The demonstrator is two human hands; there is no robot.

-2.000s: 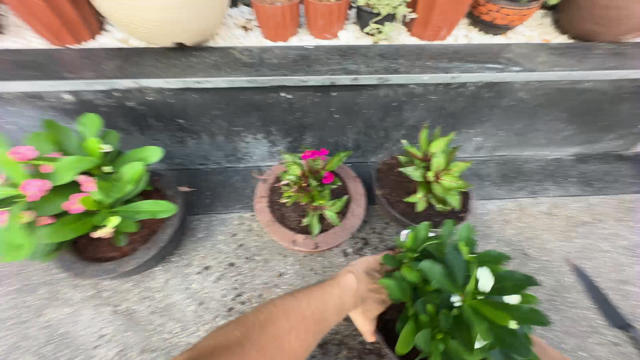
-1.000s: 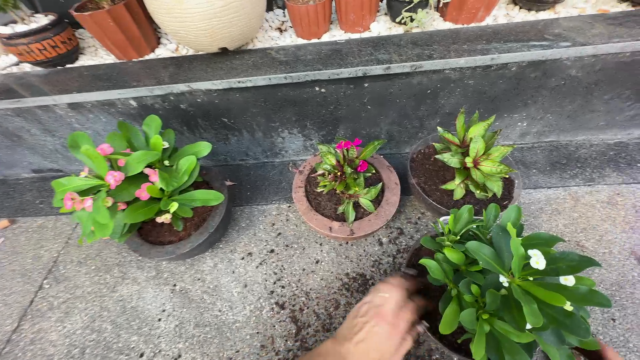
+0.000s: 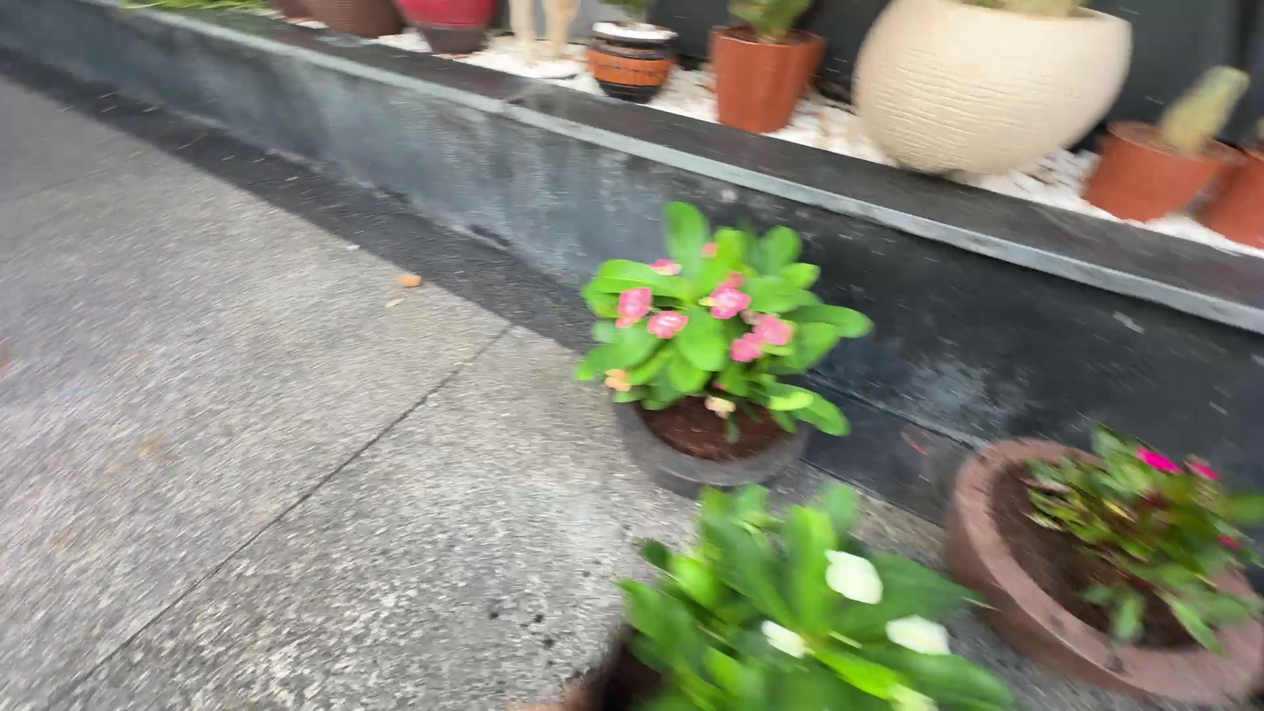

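A plant with white flowers (image 3: 810,612) stands in a dark pot (image 3: 627,676) at the bottom edge, blurred and partly cut off. A skin-coloured sliver of my left hand (image 3: 553,703) shows against the pot's left side; most of the hand is out of frame. My right hand is not in view. Just beyond is a plant with pink flowers (image 3: 706,316) in a round grey pot (image 3: 691,469), close to the low wall. At the right, a round reddish-brown pot (image 3: 1007,583) holds soil and a small plant with magenta flowers (image 3: 1155,504).
A low dark wall (image 3: 444,188) runs diagonally behind the pots. On white pebbles (image 3: 839,123) above it stand a large cream pot (image 3: 987,89), a terracotta-coloured pot (image 3: 760,84) and several others. Speckled paving (image 3: 247,425) spreads across the left, with a small orange-brown bit (image 3: 409,280) on it.
The white-flowered plant has moved left, from the right of the reddish-brown pot to its left, in front of the pink-flowered plant. My right hand has left view. The view has swung left.
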